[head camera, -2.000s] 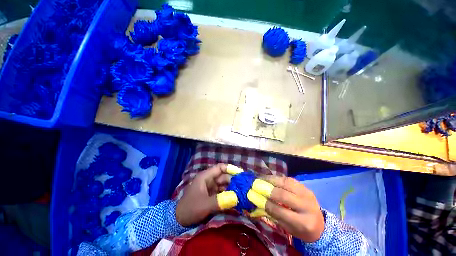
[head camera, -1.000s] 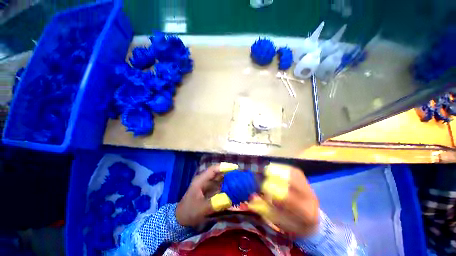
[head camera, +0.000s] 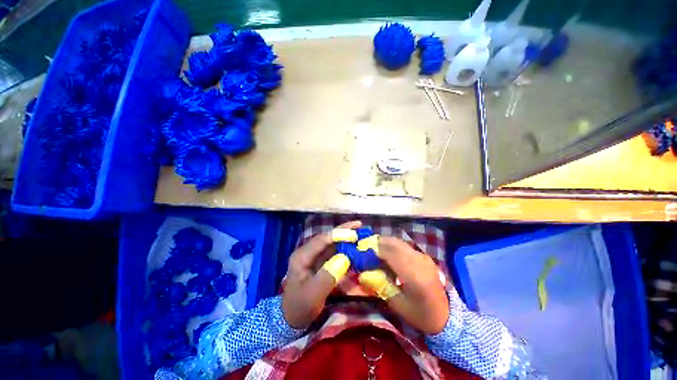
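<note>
A spiky blue hair piece (head camera: 361, 257) is held over my lap, low in the middle of the view. My left hand (head camera: 313, 276) grips it from the left, with yellow finger cots on the fingertips. My right hand (head camera: 410, 280) grips it from the right, also with yellow finger cots. The fingers of both hands cover much of the piece. On the bench, a glue dish (head camera: 392, 165) sits on a pale square pad (head camera: 355, 179).
Blue hair pieces (head camera: 231, 89) lie heaped beside the upper left bin (head camera: 111, 159). Thin sticks (head camera: 439, 100) and a white bottle (head camera: 469, 63) stand near the clear-sided box (head camera: 484, 141). Lined blue bins (head camera: 256, 274) (head camera: 623, 289) flank my lap; the right holds a yellow strip (head camera: 544, 283).
The right hand, apart from the piece and blurred a second ago, is now closed around it. Both hands sit closer together and slightly higher. The camera view has shifted.
</note>
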